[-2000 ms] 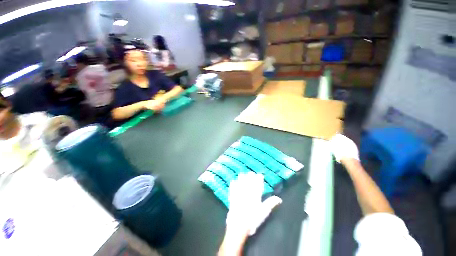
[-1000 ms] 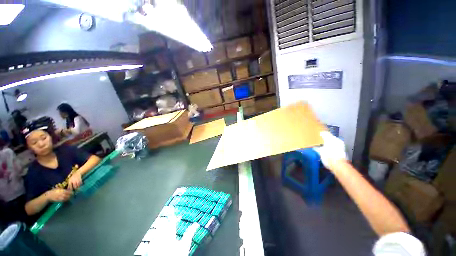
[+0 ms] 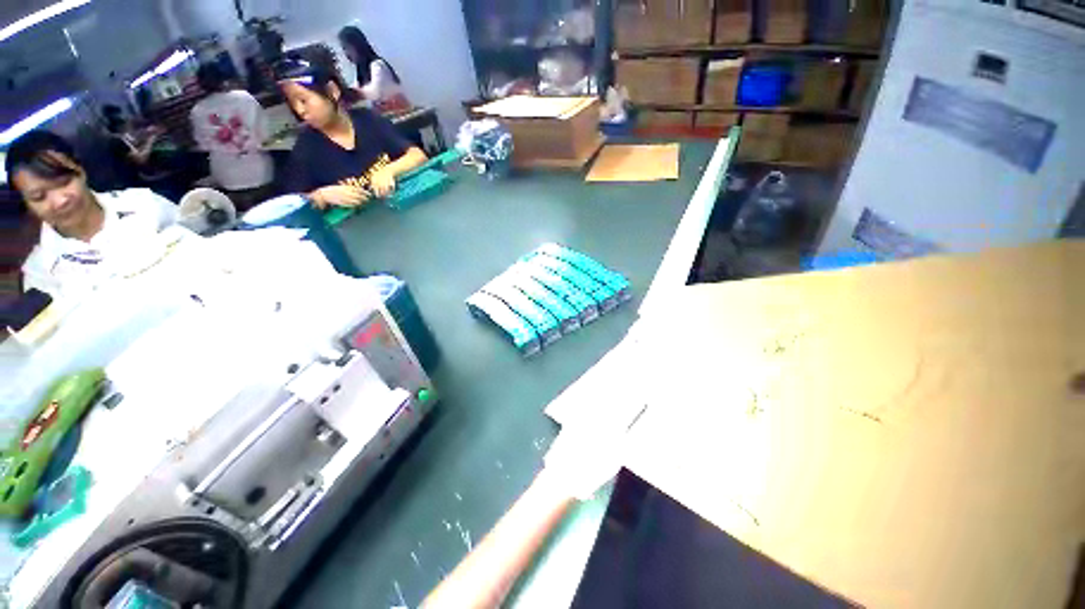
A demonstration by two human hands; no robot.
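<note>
The tan cardboard sheet (image 3: 880, 405) is large and close at the right, raised over the bench's front edge. My left hand (image 3: 601, 416), in an overexposed white glove, is at the sheet's left edge and appears to grip it; its fingers are hard to make out. My right hand is not visible. The teal parts (image 3: 553, 295) lie in close rows on the green bench top, beyond my left hand and apart from it.
The wrapping machine (image 3: 309, 428) stands at left, its black ring head (image 3: 161, 571) at the bottom. Teal rolls (image 3: 405, 315) stand behind it. A green case (image 3: 54, 428) lies on it. Two people sit across the bench. A cardboard box (image 3: 541, 133) and flat board (image 3: 633, 163) lie farther back.
My left hand has left the teal parts and moved to the cardboard sheet. The sheet has come much closer, at right. My right hand has gone from sight. The view has turned left, showing the machine.
</note>
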